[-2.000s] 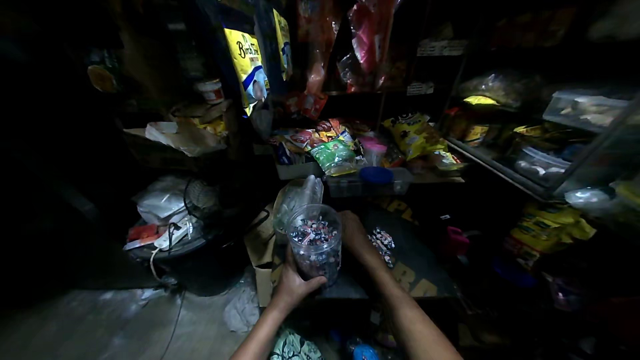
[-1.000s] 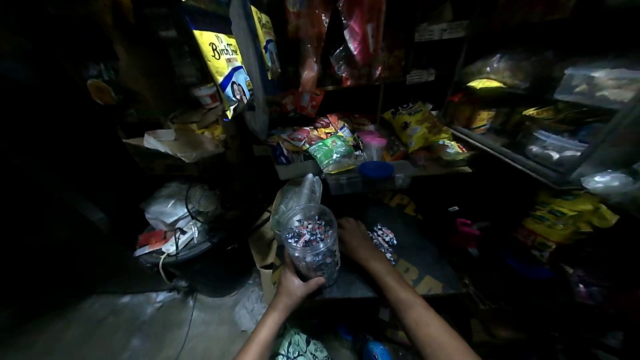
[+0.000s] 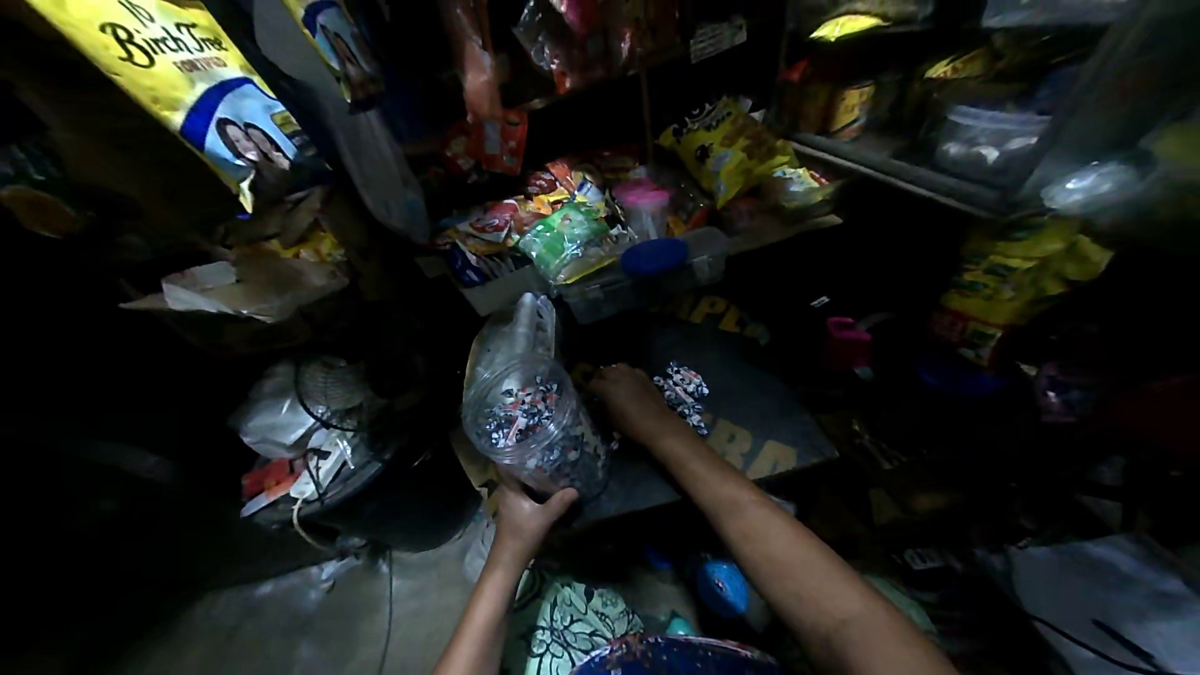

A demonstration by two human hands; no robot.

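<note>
My left hand [image 3: 527,511] grips the lower side of a clear plastic jar [image 3: 586,459], which is tilted with its round opening facing me. Small wrapped candies [image 3: 525,412] fill much of it. Just right of the jar, my right hand [image 3: 626,394] is low over the dark printed board [image 3: 750,403], its fingers bent; whether they hold anything is hidden. A pile of similar wrapped candies [image 3: 684,389] lies on the board beyond my right wrist. Behind the jar stands a clear plastic container or bag [image 3: 514,337], touching or nearly touching it.
Snack packets [image 3: 562,239], a lidded plastic tub [image 3: 600,298] and a blue lid [image 3: 654,256] stand behind the board. A black bin [image 3: 403,506] with plastic bags [image 3: 281,412] is at the left. Yellow packs [image 3: 1022,281] hang at the right; a shelf edge [image 3: 900,178] runs above them.
My left hand keeps its hold on the jar, and my right hand stays between the jar and the candy pile. The view has shifted somewhat.
</note>
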